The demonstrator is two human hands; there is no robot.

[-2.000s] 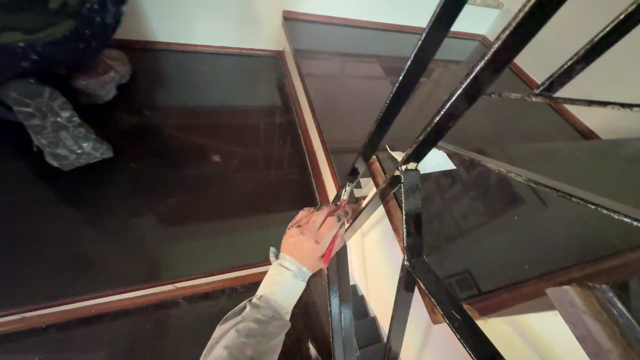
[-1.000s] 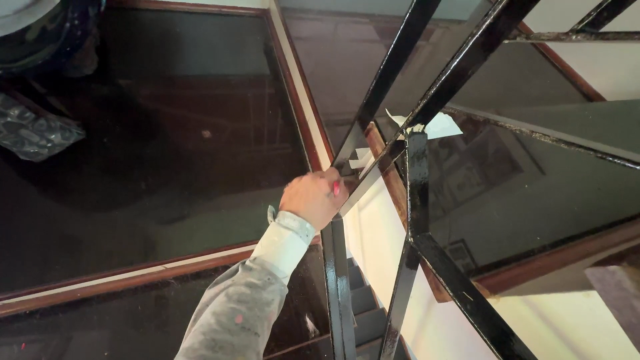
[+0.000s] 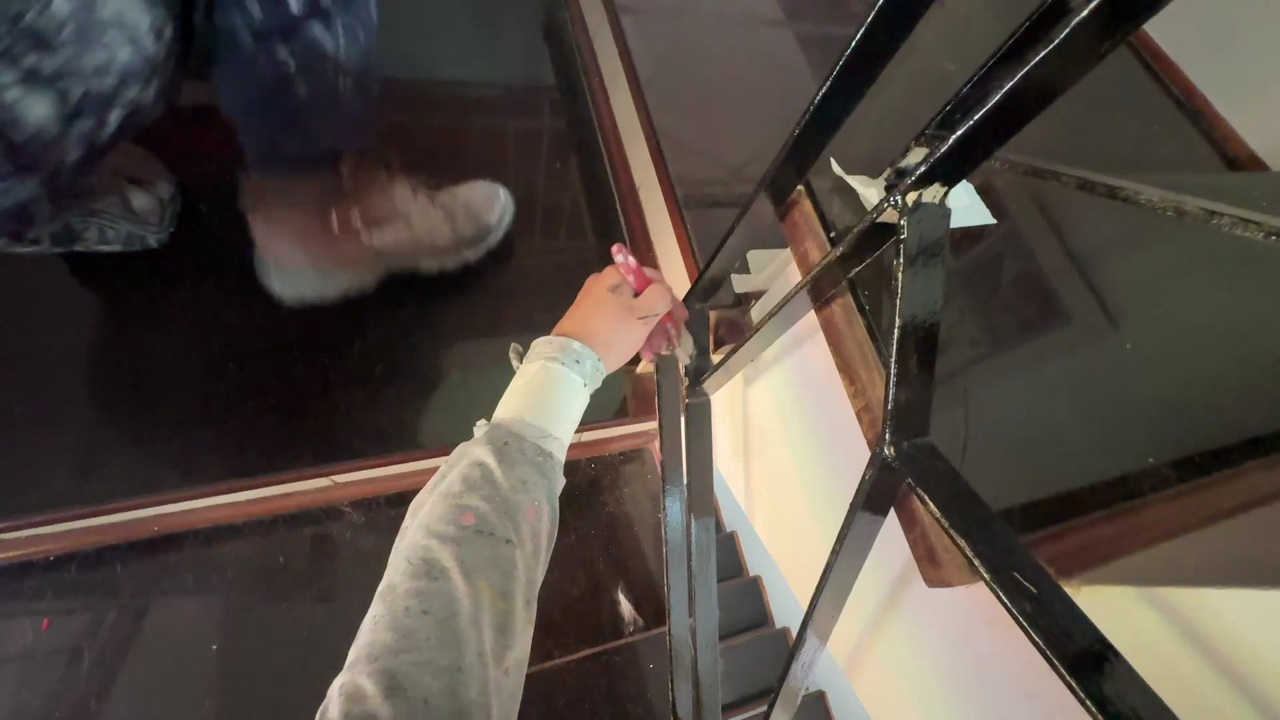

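Note:
My left hand (image 3: 625,315) is shut around a red brush handle (image 3: 630,268), whose upper end sticks out above the fingers. The brush's lower end is beside the black metal railing joint (image 3: 697,380); whether it touches is not clear. Dark marks spot my skin, and a pale, stained sleeve covers the arm. Two narrow black uprights (image 3: 675,530) run down from beside the hand. Glossy black bars (image 3: 850,95) slope up to the right. Torn pale paper or tape (image 3: 970,205) sits around another joint (image 3: 915,190). My right hand is out of view.
Another person's shoe (image 3: 440,225) and dark trouser leg (image 3: 295,90) are at upper left on the dark, glossy floor (image 3: 300,390). Wood trim (image 3: 370,475) edges the floor. Stair steps (image 3: 745,610) descend below the railing beside a pale wall (image 3: 790,450). More black bars cross the right side.
The brush handle, pointing down below my hand two seconds ago, now sticks up above it. The other person's shoe and leg have come into fuller view at upper left.

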